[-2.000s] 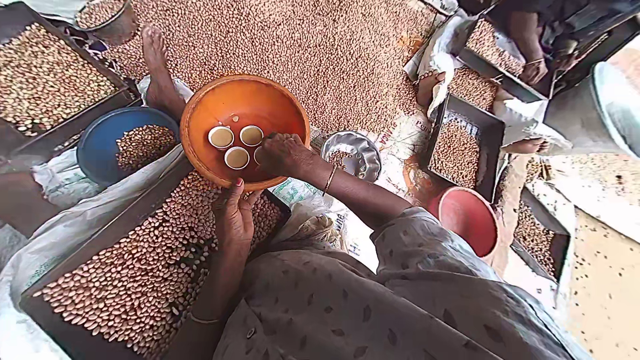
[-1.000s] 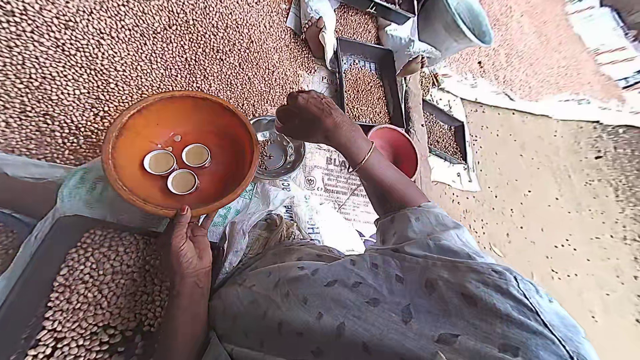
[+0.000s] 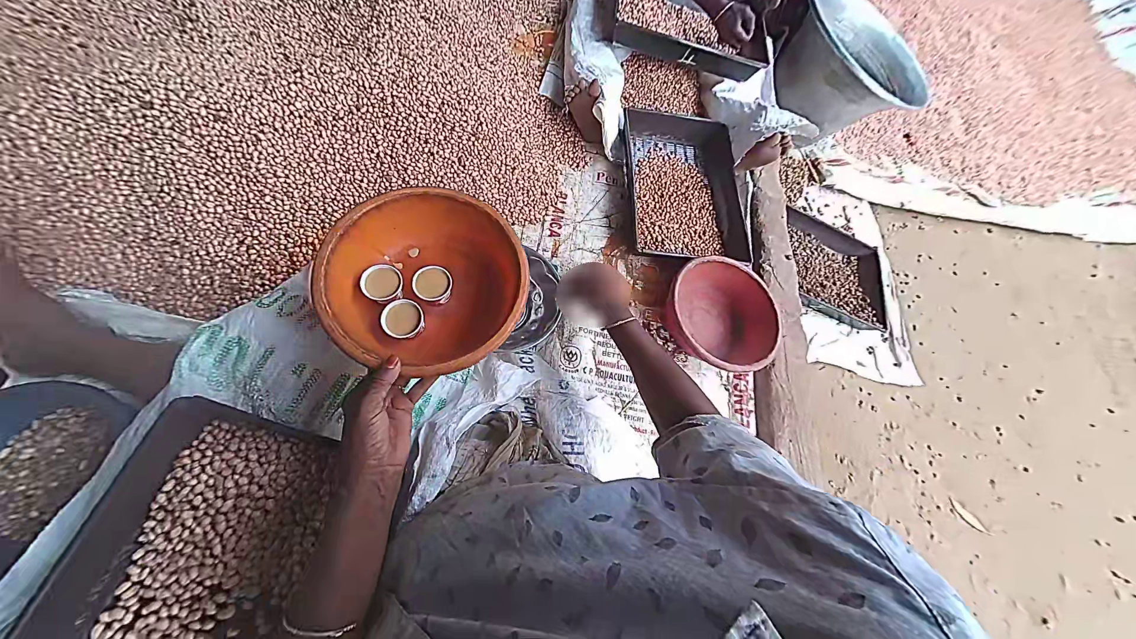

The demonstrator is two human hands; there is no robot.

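Observation:
My left hand [image 3: 386, 413] grips the near rim of an orange bowl [image 3: 475, 306], thumb over the edge. Inside stand three small cups of a light brown drink: one at the left [image 3: 382, 282], one at the right [image 3: 432, 283] and one nearer me [image 3: 402, 319]. To the right of the bowl is my right hand [image 3: 599, 293], a bangle at its wrist, near a shiny metal bowl [image 3: 537, 306] partly hidden by the orange one. A blurred patch covers its fingers, so whether it holds anything cannot be told. A reddish bowl [image 3: 723, 311] sits farther right.
Brown nuts or seeds [image 3: 266, 115] are spread widely ahead. A dark tray [image 3: 191, 413] of them lies at lower left, beside a blue basin [image 3: 53, 399]. Ahead right are a co-worker's hand [image 3: 735, 25] and feet, more trays [image 3: 732, 191] and a grey bucket [image 3: 843, 71]. Printed sacks [image 3: 612, 390] cover the ground.
Two seconds ago the orange bowl held four cups, with my right hand at one; now three are in it. My right hand has moved out of the bowl to the right. The view has shifted.

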